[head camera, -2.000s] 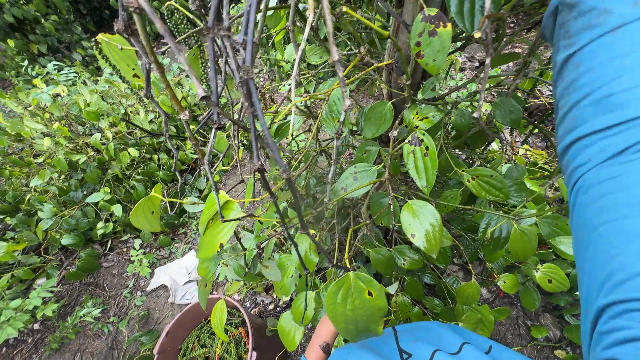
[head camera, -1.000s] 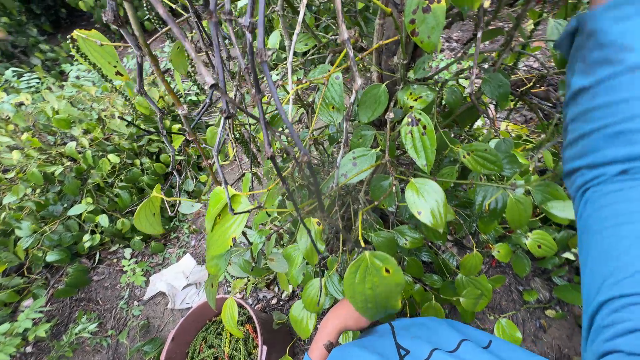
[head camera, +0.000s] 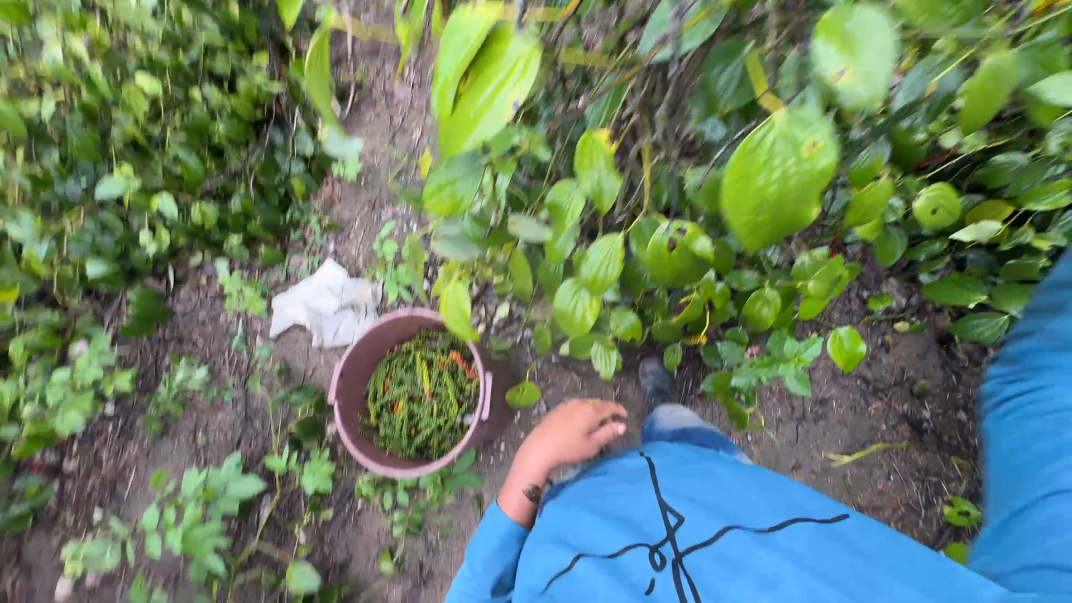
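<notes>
My left hand (head camera: pixel 576 434) hangs in front of my blue shirt, its fingers loosely bent; whether it holds anything small does not show. Left of it on the soil stands a pinkish-brown plastic bucket (head camera: pixel 353 435), holding many green pepper spikes (head camera: pixel 419 394) with a few red and yellow ones among them. My right hand is out of the frame; only its blue sleeve (head camera: pixel 1026 444) shows at the right edge. Leafy pepper vines (head camera: pixel 779 180) spread above my left hand, some leaves spotted with holes.
A crumpled white sheet (head camera: pixel 322 303) lies on the ground against the bucket's upper left. Dense low vines (head camera: pixel 167 126) cover the upper left. Small weeds (head camera: pixel 201 511) grow at the lower left. My booted foot (head camera: pixel 656 381) is beneath the vines.
The view has tipped downward, bringing the whole bucket into sight. My left hand, partly behind a leaf a second ago, now shows fully, near my shirt.
</notes>
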